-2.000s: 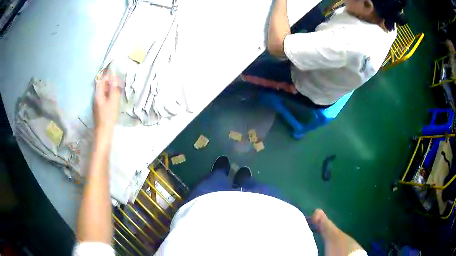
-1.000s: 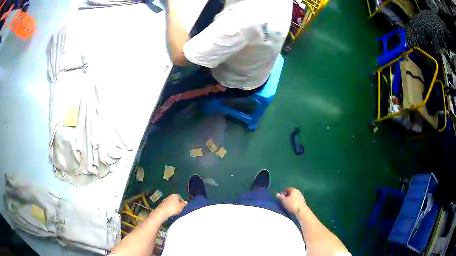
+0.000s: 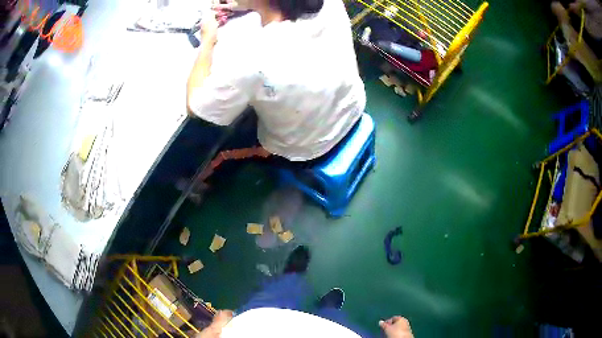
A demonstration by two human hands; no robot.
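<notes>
My left hand [image 3: 216, 323] is at the bottom edge, left of my shirt, mostly cut off and blurred; I cannot tell its finger state. My right hand [image 3: 396, 326] is at the bottom edge, right of my shirt, half curled, with nothing visible in it. A tied bundle of white cut pieces [image 3: 99, 165] lies on the pale table [image 3: 148, 135] at the left, with a yellow-tan ticket [image 3: 86, 146] on it. A grey-beige bundle [image 3: 49, 244] lies nearer, at the table's lower left, with a small ticket [image 3: 35, 229]. Both hands are away from the bundles.
A seated person in a white shirt [image 3: 300, 86] is at the table on a blue stool [image 3: 343, 171]. Yellow trolleys stand at lower left [image 3: 122, 297], top [image 3: 455, 49] and right [image 3: 538, 191]. Paper tickets [image 3: 255, 228] and a dark curved item [image 3: 393, 245] lie on the green floor.
My left hand has left the white bundle and dropped to my side. My view has shifted, so both hands now sit low at the edge. The seated person shows more fully.
</notes>
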